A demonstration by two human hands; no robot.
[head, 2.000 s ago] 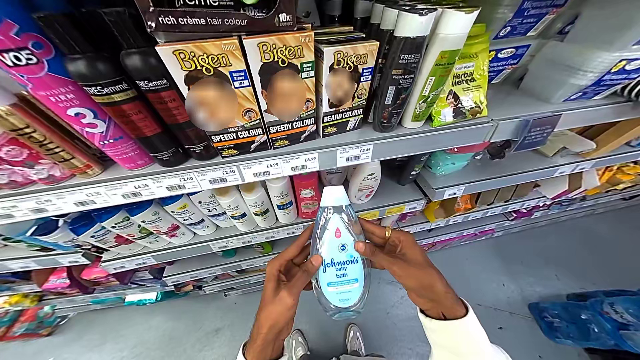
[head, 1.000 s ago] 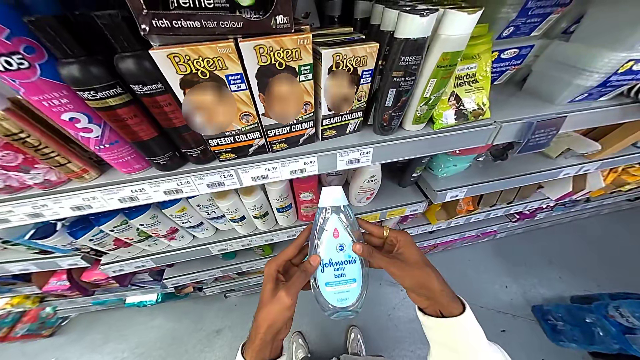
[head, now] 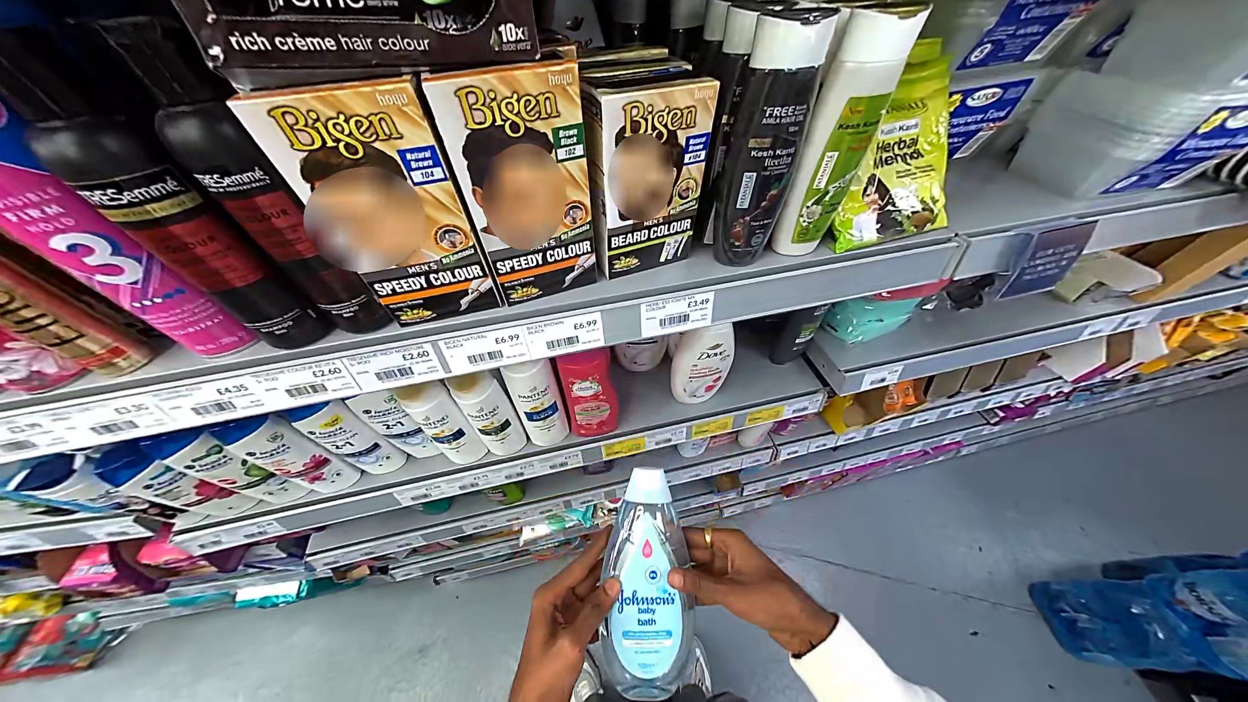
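A clear Johnson's baby bath bottle [head: 645, 624] with a white cap stands upright between my two hands, low in the middle of the view, its printed front towards me. My left hand [head: 565, 619] grips its left side, the thumb on the front. My right hand [head: 746, 585], with a ring on one finger, grips the right side, its thumb also at the label. The backs of the bottle and some fingers are hidden. Beyond the cap, a white Dove bottle [head: 702, 363] and a red bottle [head: 588, 392] stand on the second shelf.
The upper shelf [head: 838, 288] holds Bigen hair colour boxes [head: 531, 185], TRESemmé cans [head: 185, 224], a dark Kesh Kanti bottle [head: 765, 146] and a green pouch [head: 892, 156]. Plastic tubs [head: 1102, 127] stand at upper right. Blue plastic-wrapped goods [head: 1150, 609] lie on the grey floor [head: 907, 575] at right.
Both hands, still around the bottle, now sit lower in the view, and the bottle's cap is farther below the second shelf's edge. The view has shifted slightly.
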